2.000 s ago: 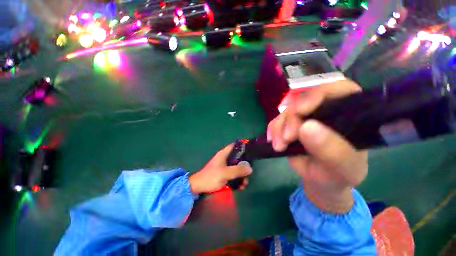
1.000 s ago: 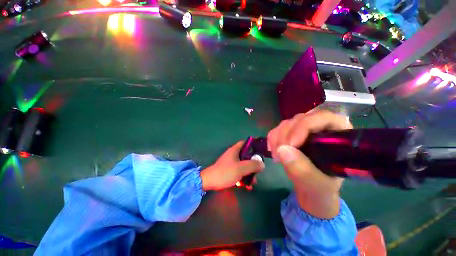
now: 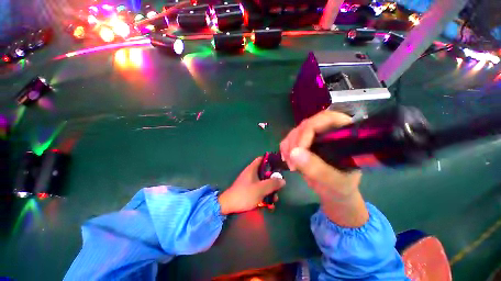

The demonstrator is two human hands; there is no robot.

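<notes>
My left hand (image 3: 245, 189) is closed around a small black light unit (image 3: 270, 174), with a pale round disc facing up and a red glow at its lower end. My right hand (image 3: 321, 159) grips a thick black electric screwdriver (image 3: 379, 140), which lies almost level and runs off to the right. Its front end meets or nearly meets the unit's upper side; my fingers hide the tip, and contact cannot be told. The screw feeder (image 3: 360, 95), with dark side and silver-white front, stands just beyond my right hand.
Two dark light units (image 3: 54, 173) lie side by side at the left, another (image 3: 35, 90) farther back. Several glowing units (image 3: 229, 41) line the far side. A pale metal upright (image 3: 420, 41) stands behind the feeder. A white scrap (image 3: 263, 125) lies on the green bench (image 3: 181, 142). A red-orange stool (image 3: 428, 258) is at lower right.
The view has shifted, so the far units show more fully. The screwdriver's rear has swung upward in the picture. Both hands keep their holds, with the unit in nearly the same place.
</notes>
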